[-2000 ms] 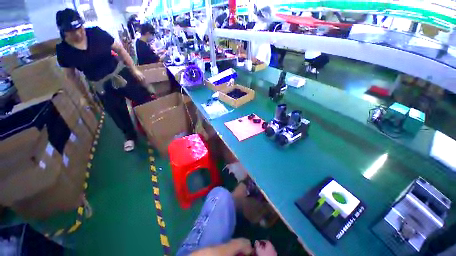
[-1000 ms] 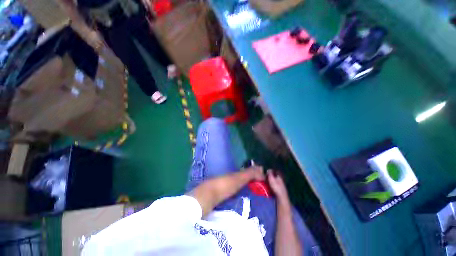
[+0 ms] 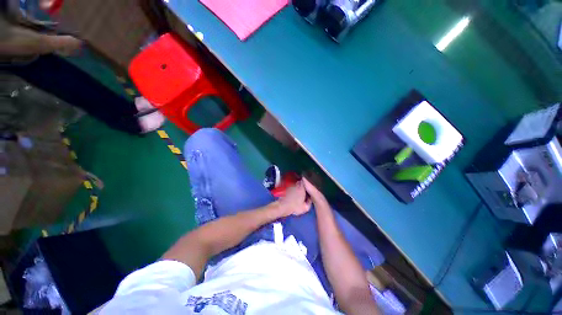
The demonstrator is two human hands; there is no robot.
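Observation:
My left hand (image 3: 294, 200) and my right hand (image 3: 310, 189) meet in front of my lap, below the bench edge. They touch, with fingers curled and overlapping; no part shows in them, and what lies inside is hidden. On the bench, a white block with a green disc (image 3: 427, 132) rests on a black base plate (image 3: 379, 149) with two bright green tabs. Neither hand touches it. Black-and-silver units (image 3: 336, 19) are cut off by the top edge, beside a pink sheet (image 3: 245, 13).
Silver-grey box fixtures (image 3: 529, 178) stand at the bench's right, with a thin cable nearby. A red stool (image 3: 166, 71) stands left of the bench. A person's leg and foot (image 3: 148, 115) are beside it. A dark box (image 3: 80, 271) with clear plastic is lower left.
The view has tipped down and turned, bringing my lap and both forearms into fuller view. My hands remain together. The standing person's foot now appears close beside the red stool.

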